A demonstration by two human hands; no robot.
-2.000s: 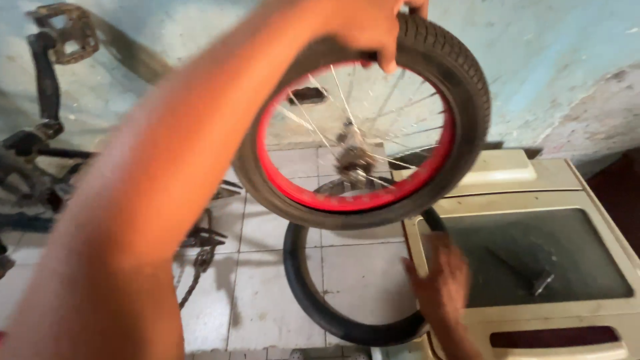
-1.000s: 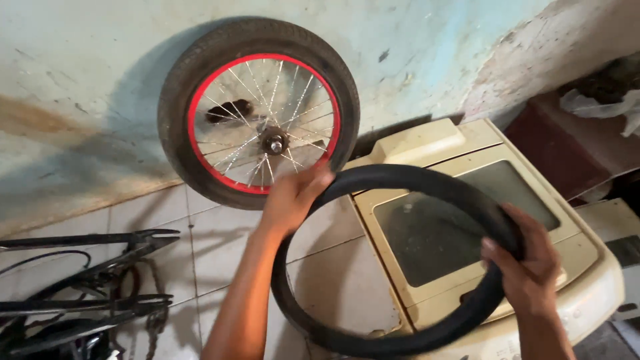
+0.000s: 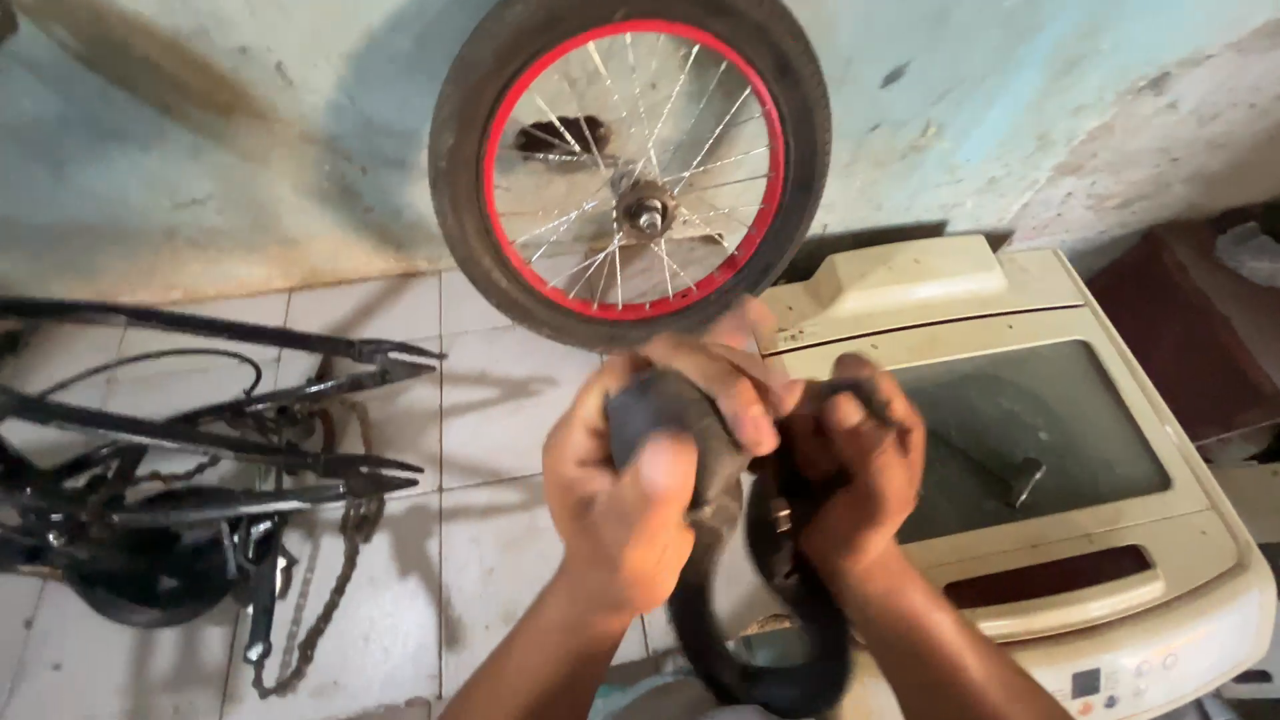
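Observation:
Both my hands grip a black rubber inner tube (image 3: 705,610), bunched and folded between them, with a loop hanging below. My left hand (image 3: 630,480) is closed around a thick fold of it. Blurred by motion, my right hand (image 3: 860,460) holds another part close beside; a metal valve shows near its palm. Just beyond my hands, a bicycle wheel (image 3: 633,310) with a red rim, metal spokes and a black tyre stands against the wall.
At left, a black bicycle frame (image 3: 180,430) with a hanging chain (image 3: 335,590) lies over the white tiled floor (image 3: 500,420). A cream washing machine (image 3: 1040,540) stands at right, with a small metal-ended object (image 3: 1025,482) on its dark lid window. The stained wall (image 3: 950,120) rises behind.
The wheel, held up in my left hand two seconds ago, now leans at the wall. The tube was an open ring between my hands one second ago and is now folded together.

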